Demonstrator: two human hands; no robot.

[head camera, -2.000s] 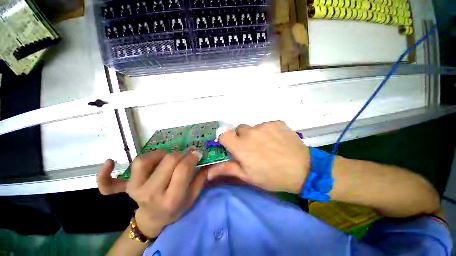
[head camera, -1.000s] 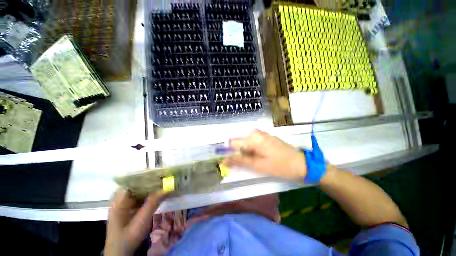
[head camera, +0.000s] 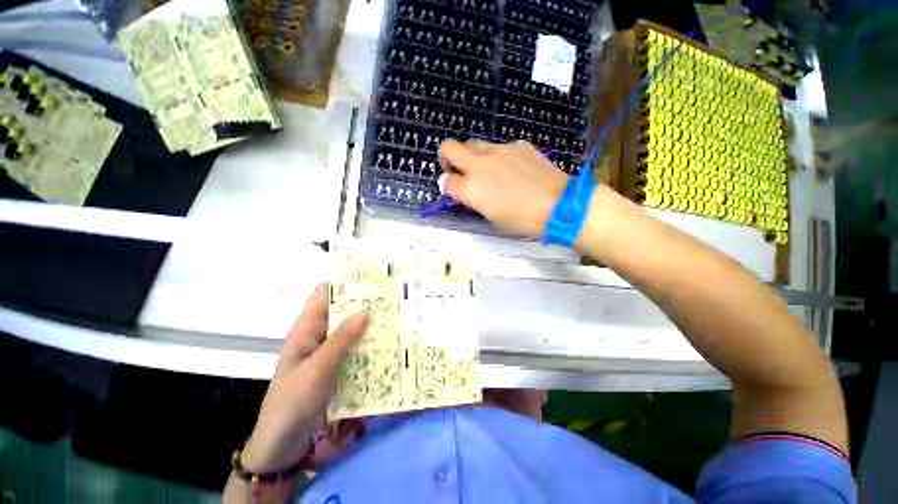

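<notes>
My left hand (head camera: 307, 379) holds a cream printed circuit board (head camera: 433, 340) by its left edge, thumb on the printed face. A seam runs down its middle and no yellow or black parts show on it. My right hand (head camera: 502, 187) is over the lower rows of the clear blister tray (head camera: 394, 203) of black leaded components (head camera: 433, 84). A purple tool (head camera: 439, 207) sticks out below its fingers. Whether the fingertips grip a black part is hidden. A blue wrist strap (head camera: 569, 209) with a cord is on my right wrist.
A cardboard box (head camera: 618, 108) of yellow components (head camera: 704, 128) stands right of the tray. Cream boards (head camera: 197, 74) lean together at upper left, and a populated board (head camera: 61, 138) lies on black mat. Copper-coloured parts (head camera: 288, 39) lie behind. Pale rails (head camera: 551, 362) cross the near edge.
The board in my left hand has turned from steeply tilted to facing me; the two yellow parts seen near it no longer show. My right hand has moved from the board up to the black parts' tray.
</notes>
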